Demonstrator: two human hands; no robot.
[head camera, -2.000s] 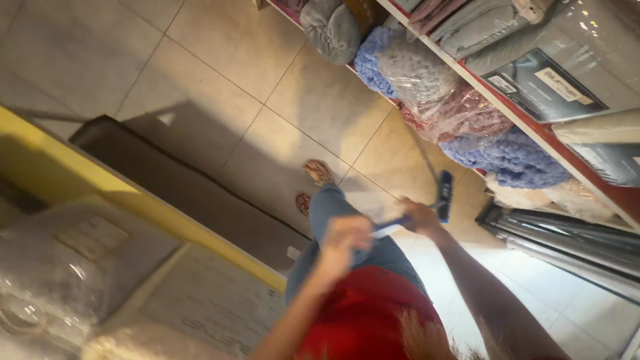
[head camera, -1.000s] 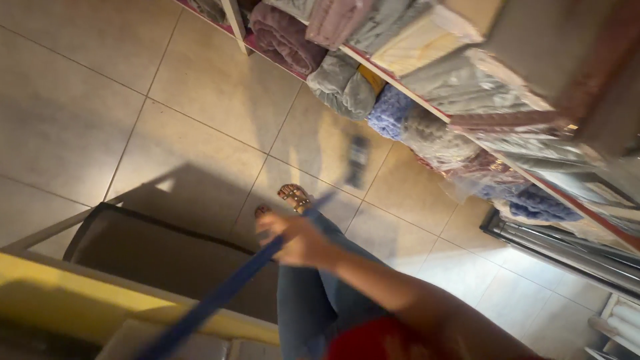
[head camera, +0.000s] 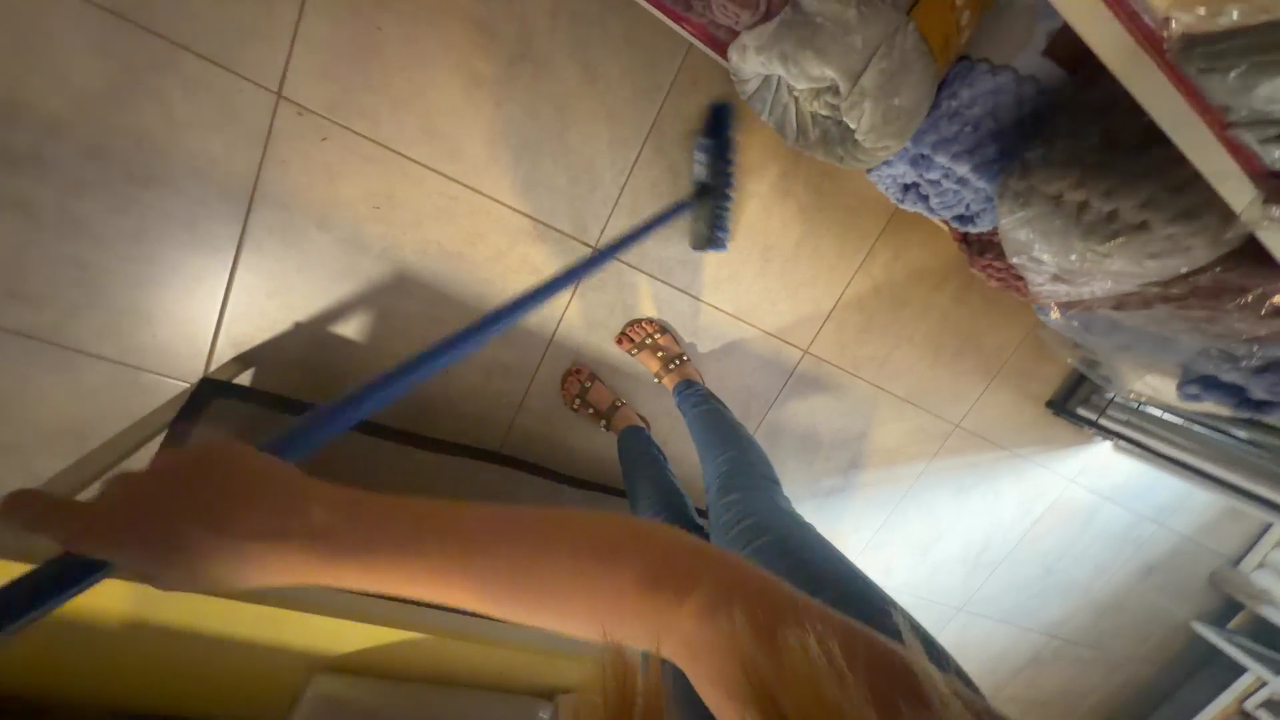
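Observation:
My right hand (head camera: 190, 515) is closed around the blue pole (head camera: 480, 325) of a long-handled broom, at the lower left of the head view. The arm reaches across from the lower right, over my jeans-clad legs. Beyond the hand, the pole slants up and right to a dark blue brush head (head camera: 713, 178) with bristles, slightly blurred, over the tiled floor. Its other end leaves the picture at the lower left. My left hand is out of view.
My sandalled feet (head camera: 655, 350) stand on floor tiles (head camera: 400, 180). A dark-edged grey mat or panel (head camera: 480, 480) and a yellow ledge (head camera: 250, 620) lie below. Bundled grey textiles (head camera: 835, 80) and a blue blanket (head camera: 950, 145) fill shelving at right, near a dark metal frame (head camera: 1180, 440).
Two hands were on the pole at first; only the right one shows now, farther left. The brush head has moved away from the textile shelf's lower end, up past my feet.

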